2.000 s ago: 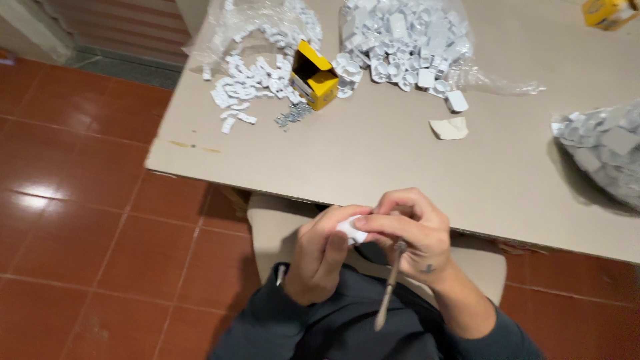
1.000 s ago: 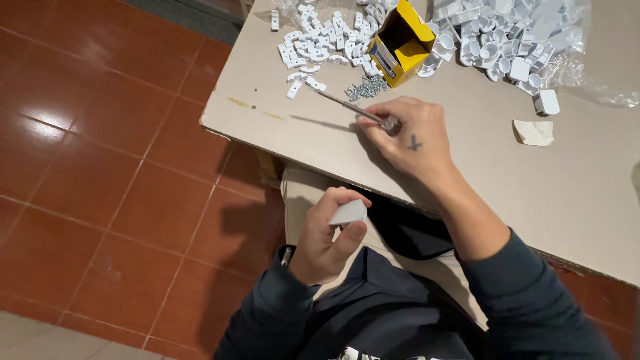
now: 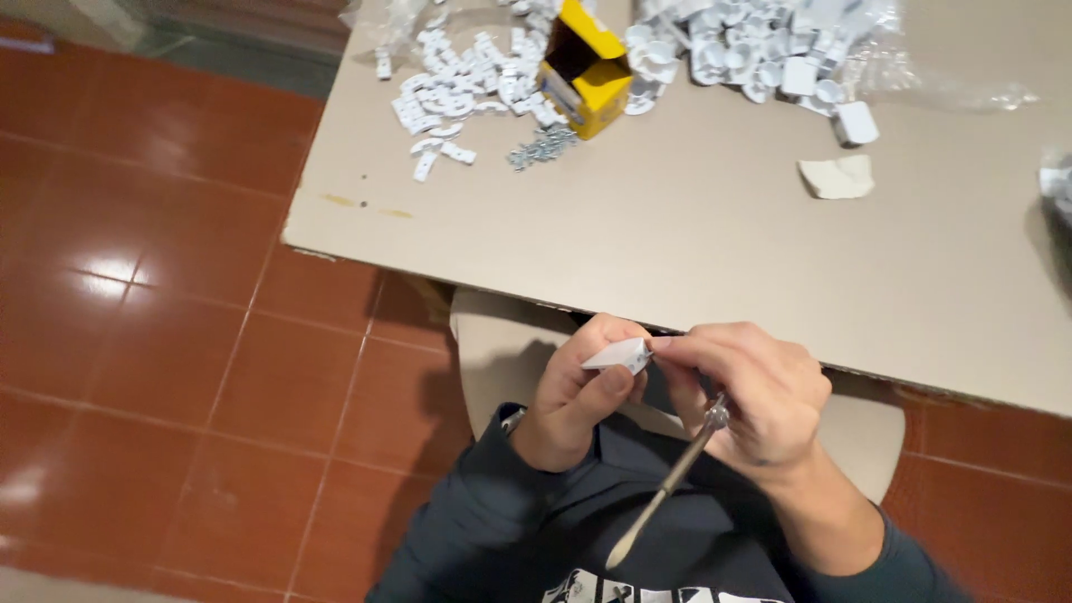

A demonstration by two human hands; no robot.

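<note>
My left hand (image 3: 586, 389) holds a small white plastic part (image 3: 618, 357) between thumb and fingers, over my lap below the table edge. The thumb and forefinger of my right hand (image 3: 749, 389) touch the part's right end, perhaps with a tiny screw that is too small to make out. A thin metal tool (image 3: 666, 490), like a screwdriver, is kept in the same right hand, its shaft slanting down over my dark sweater. On the table lie a pile of small metal screws (image 3: 543, 146) and many small white plastic clips (image 3: 456, 88).
An open yellow cardboard box (image 3: 596, 96) stands beside the screws on the beige table (image 3: 628, 226). White plastic caps (image 3: 741, 54) lie with a clear bag at the back. A torn off-white piece (image 3: 837, 177) is nearer. A chair (image 3: 481, 352) is beneath me; a dark-bottomed bag sits far right.
One second ago my right hand was on the table by the screws with the tool; now it has come back to the white part in my left hand. The tool now points down toward me.
</note>
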